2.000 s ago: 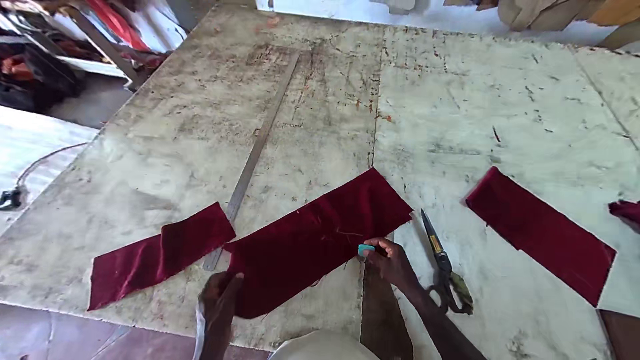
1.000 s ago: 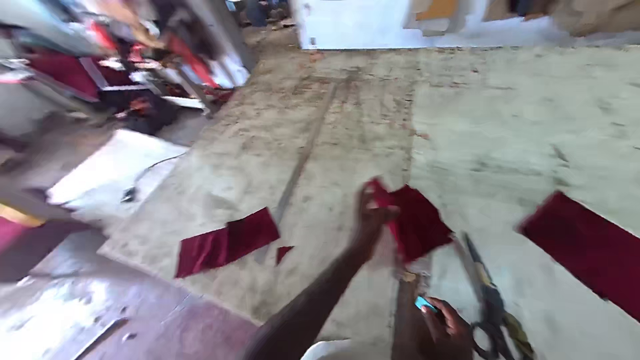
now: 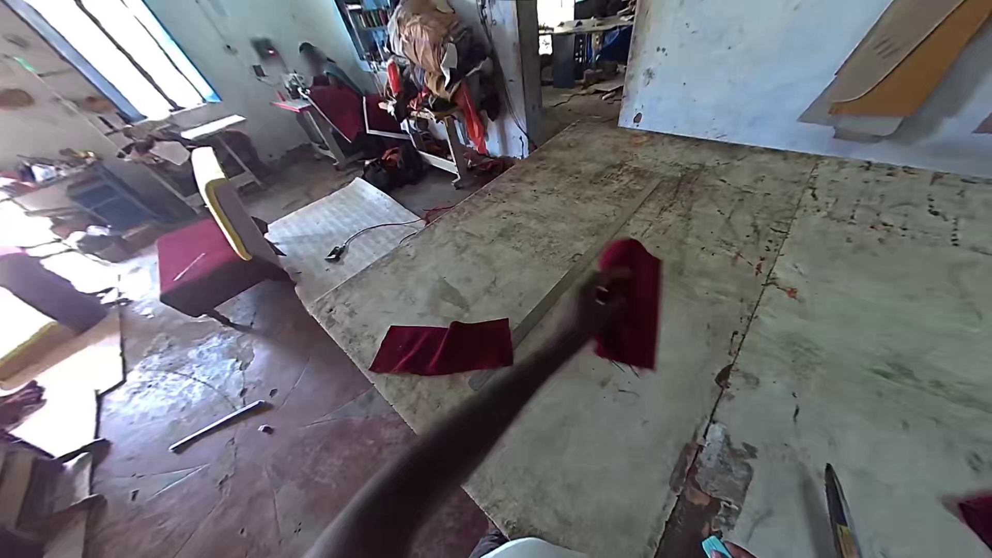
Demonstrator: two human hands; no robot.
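My left hand [image 3: 603,298] is stretched out over the worn table, fingers closed on a dark red fabric piece [image 3: 637,310] that hangs from it. Below and to the left, another dark red fabric strip [image 3: 446,347] lies flat, its right end beside a long metal ruler [image 3: 542,310]. Only the fingertips of my right hand [image 3: 740,550] show at the bottom edge, holding a small turquoise object [image 3: 714,546], perhaps tailor's chalk. To their right lies a scissors blade [image 3: 837,504]; its handles are out of view. A bit of dark red cloth [image 3: 976,515] shows at the right edge.
The worn tabletop [image 3: 876,325] has a cracked seam. Left of it stand a red-seated chair [image 3: 209,256] and a white sheet [image 3: 349,225] with a cable and plug. A person [image 3: 329,70] is at a sewing machine at the back. Brown paper patterns [image 3: 907,62] hang at the back right.
My left hand has lifted the larger red piece from the table and carried it left, over the ruler. My right hand keeps the turquoise object. The view has swung left and up.
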